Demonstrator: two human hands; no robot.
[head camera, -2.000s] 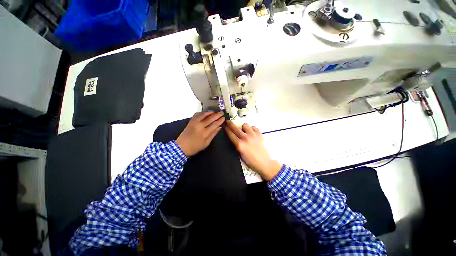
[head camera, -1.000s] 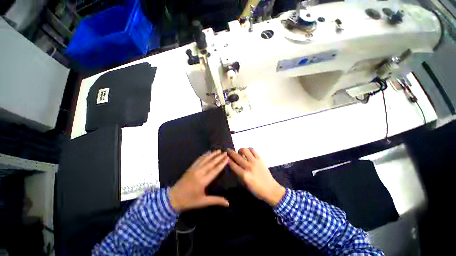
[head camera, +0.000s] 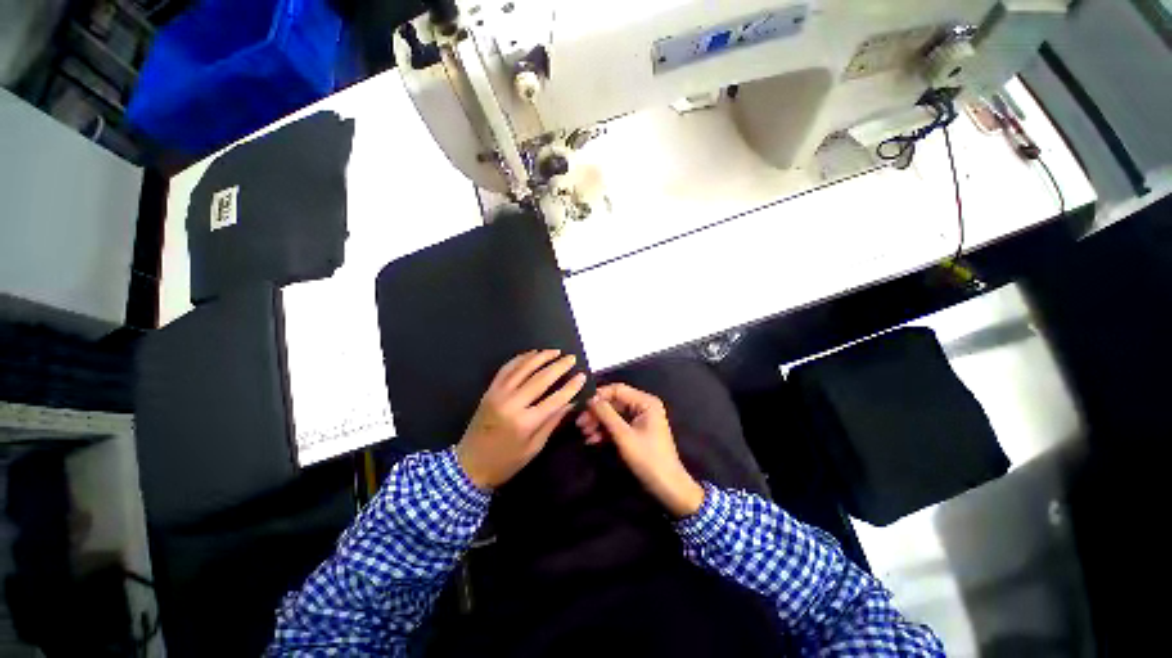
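A black fabric panel (head camera: 476, 315) lies on the white table with its far right corner at the presser foot (head camera: 533, 195) of the sewing machine. Its near part hangs over the table's front edge. My left hand (head camera: 524, 414) lies on the panel's near right part, fingers spread a little. My right hand (head camera: 636, 435) pinches the panel's right edge near its lower corner, thumb and fingertips together. A thin dark cord (head camera: 720, 237) runs along the table from the right toward the needle area.
A labelled dark stack (head camera: 276, 212) lies at the table's far left, with a plain dark stack (head camera: 212, 399) nearer. Black pieces (head camera: 900, 418) lie on the metal surface at right. A blue crate (head camera: 238, 71) stands behind. Red-handled snips (head camera: 1019, 135) lie at the right end.
Both hands have drawn back from the needle along the panel toward the table's front edge. My right fingers have closed on the panel's edge. The view has also shifted.
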